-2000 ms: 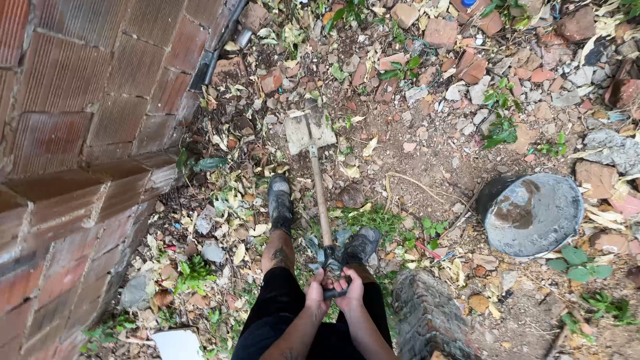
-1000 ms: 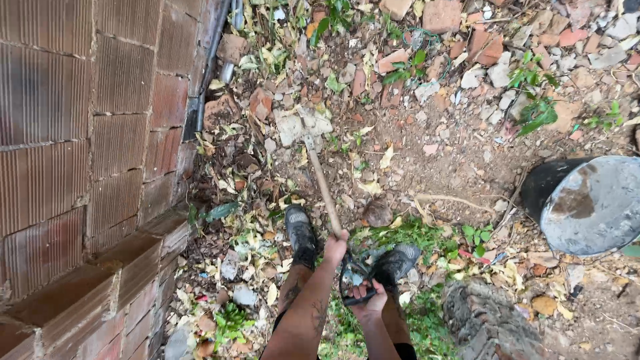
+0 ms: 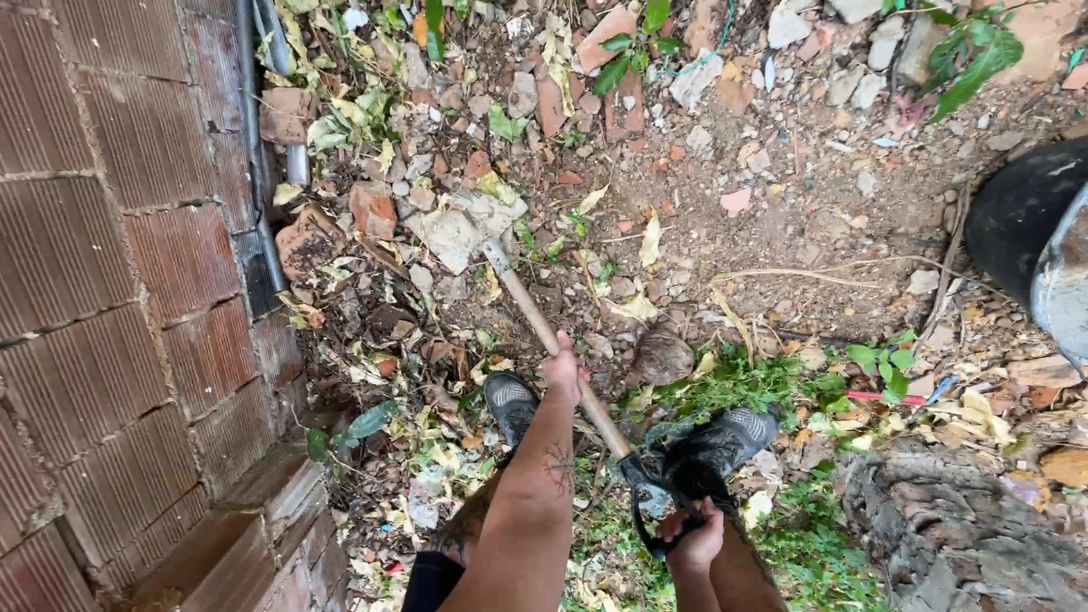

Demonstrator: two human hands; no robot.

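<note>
A shovel with a wooden shaft [image 3: 533,316] slants from my right side up toward the wall. Its pale, dirt-caked blade [image 3: 466,228] lies against the rubble, where its edges are hard to tell from the debris. My left hand [image 3: 564,371] is closed around the middle of the shaft. Behind it, my right hand [image 3: 695,538] grips the end of the black D-shaped handle [image 3: 639,501]. My two dark, dirty boots stand on either side of the shaft, the left boot [image 3: 512,406] partly behind my left forearm and the right boot [image 3: 722,438] beside the handle.
A hollow-brick wall [image 3: 153,221] rises along the left, with a grey pipe [image 3: 257,161] at its foot. Broken brick, stones and dry leaves cover the ground. A black bucket [image 3: 1011,217] stands at the right edge, above a rough tree stump [image 3: 952,527]. A coconut-like husk [image 3: 663,357] lies near the grass.
Two seconds ago both hands were together at the handle; my left hand has since moved up onto the wooden shaft. The blade has shifted toward the wall. The view has moved closer to the ground.
</note>
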